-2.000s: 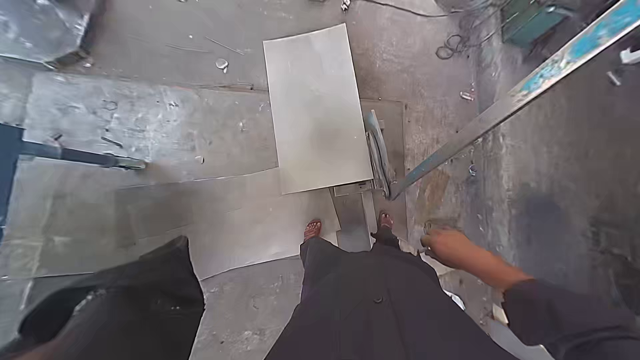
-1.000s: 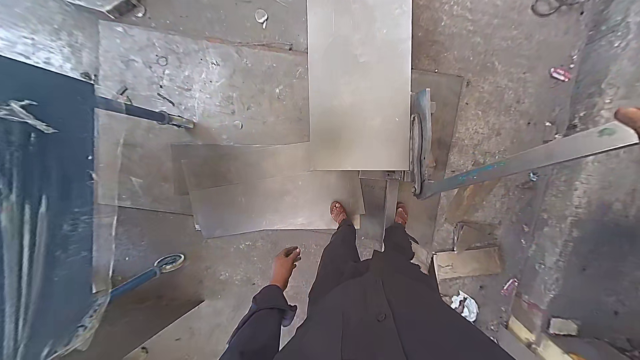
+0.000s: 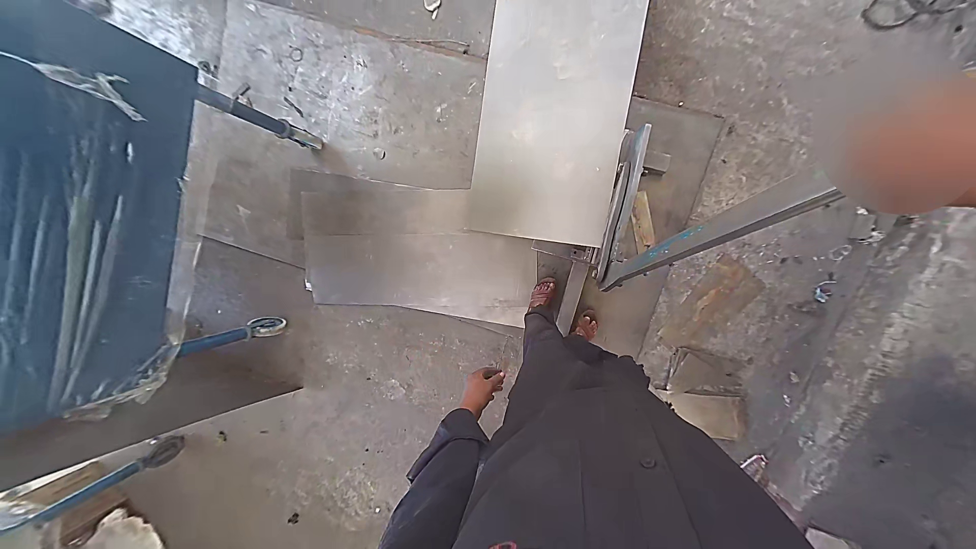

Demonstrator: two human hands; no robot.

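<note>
A large metal sheet (image 3: 560,114) lies ahead of my feet, its near right corner beside the base of a shear-like machine (image 3: 625,206). From that base a long steel lever (image 3: 724,225) with worn blue paint rises to the right. My right hand (image 3: 915,141) is a blur at the lever's upper end; its fingers cannot be made out, though it seems to be at the bar. My left hand (image 3: 482,387) hangs beside my left leg with curled fingers and nothing visible in it. More thin metal sheets (image 3: 419,267) lie flat on the floor left of my feet.
At the left stands a table with a blue top (image 3: 91,213), and blue metal bars (image 3: 217,338) stick out from it. Flat scrap pieces (image 3: 705,404) lie right of my legs. A wood strip (image 3: 643,221) is by the machine. Wire (image 3: 900,11) lies at the top right.
My right hand was low beside my body two seconds ago and is now up at the lever's end. My left hand has come into view and hangs by my leg. The view has shifted left.
</note>
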